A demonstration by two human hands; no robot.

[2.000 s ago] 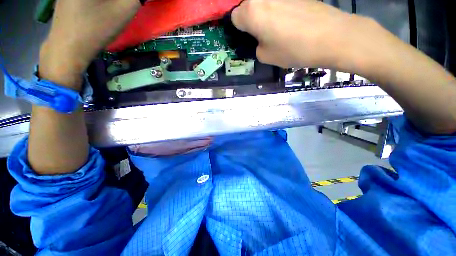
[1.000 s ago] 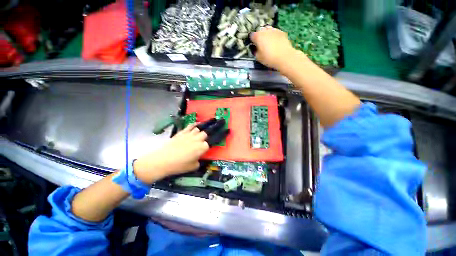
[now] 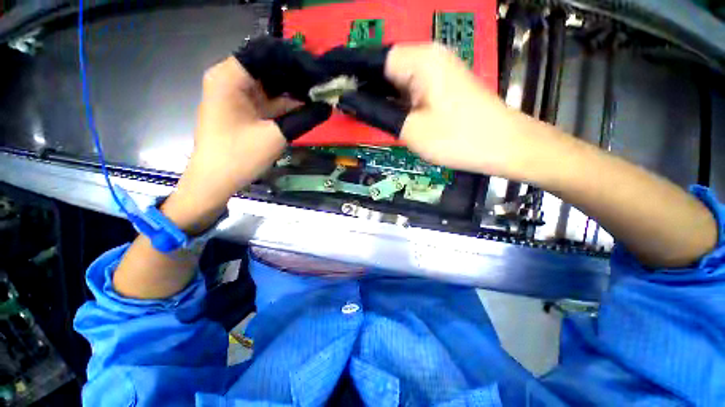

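Note:
A small beige component is held between the black-covered fingertips of both hands, above the red sheet. My left hand grips it from the left and my right hand from the right. The red sheet lies over the green circuit board, whose near edge shows. Small circuit boards lie on the sheet; another small board is partly hidden behind the fingers. The black carrier fixture holds the board, with pale green clamps along its near edge.
The silver conveyor rail runs across in front of my body. Shiny metal plates lie left of the fixture, with rollers or bars to its right. A blue wrist strap and its cord hang at my left wrist.
My right hand has come back from the beige component bin to above the red sheet. My left hand has lifted off the small board and meets it at the beige component. The view has tilted down.

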